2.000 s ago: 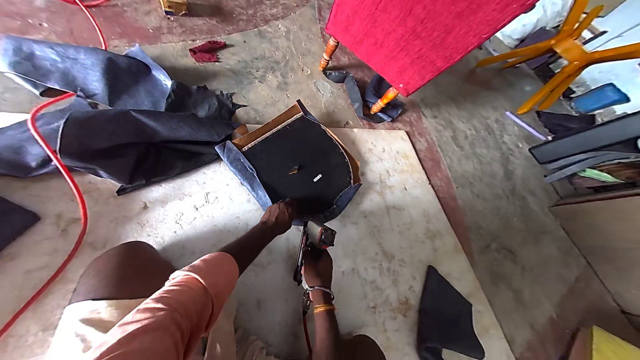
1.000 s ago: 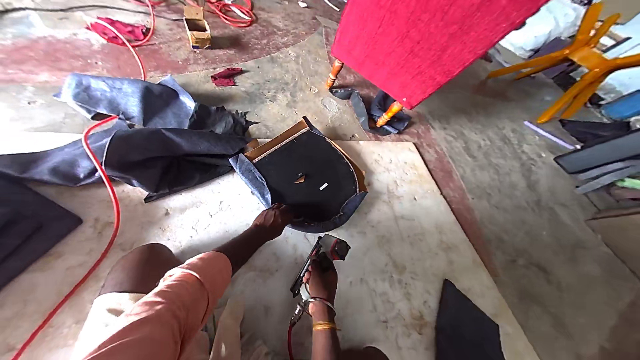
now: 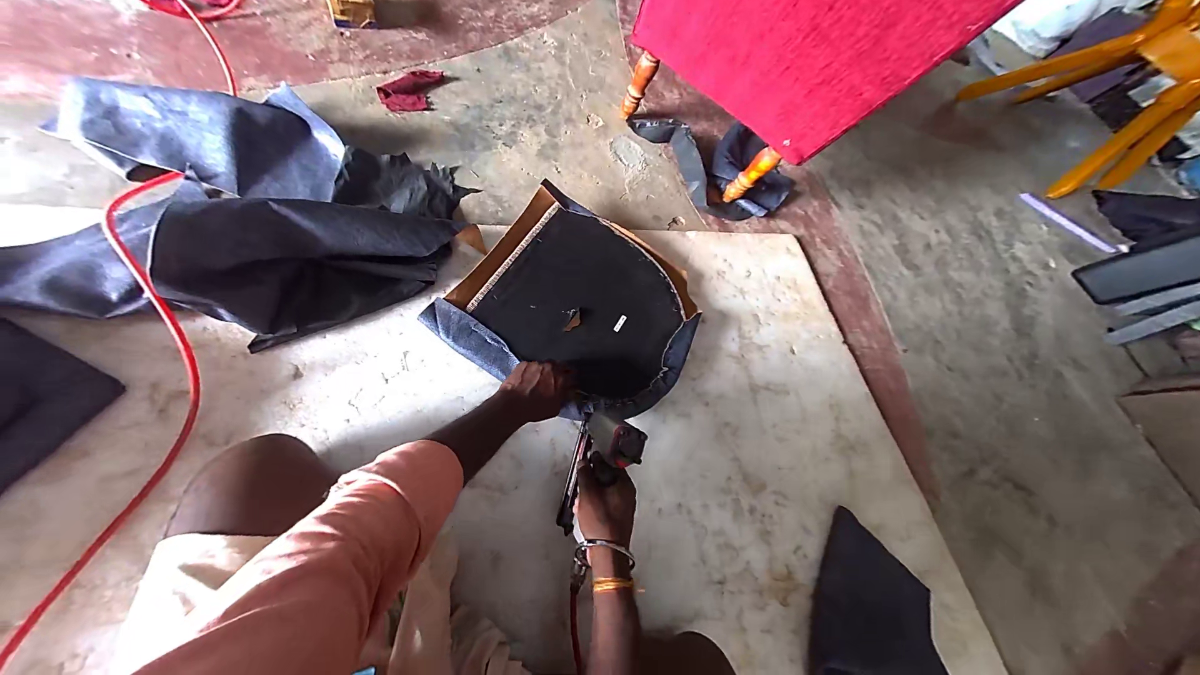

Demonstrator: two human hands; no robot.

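A chair seat pad [image 3: 591,291] with a black underside lies bottom up on the pale board, dark blue cover material folded over its near edges and brown material along its far edges. At the near-left edge, my left hand [image 3: 537,390] grips the folded cover; the fingertips are partly lost against the dark pad. My right hand [image 3: 605,502] is closed around a pneumatic staple gun [image 3: 609,445], whose nose is at the pad's near edge. Whether the nose touches the cover cannot be told. A small brown scrap and a white tag lie on the underside.
Dark blue upholstery sheets [image 3: 281,234] lie at the left under a red air hose [image 3: 178,347]. A cut dark piece [image 3: 872,600] is at the lower right of the pale board [image 3: 750,375]. A red-covered chair [image 3: 797,66] stands beyond, with an orange-yellow stool [image 3: 1125,75] farther right.
The staple gun in my right hand was a little away from the pad one second ago and is now at its near edge. My left hand stays on the cover's edge.
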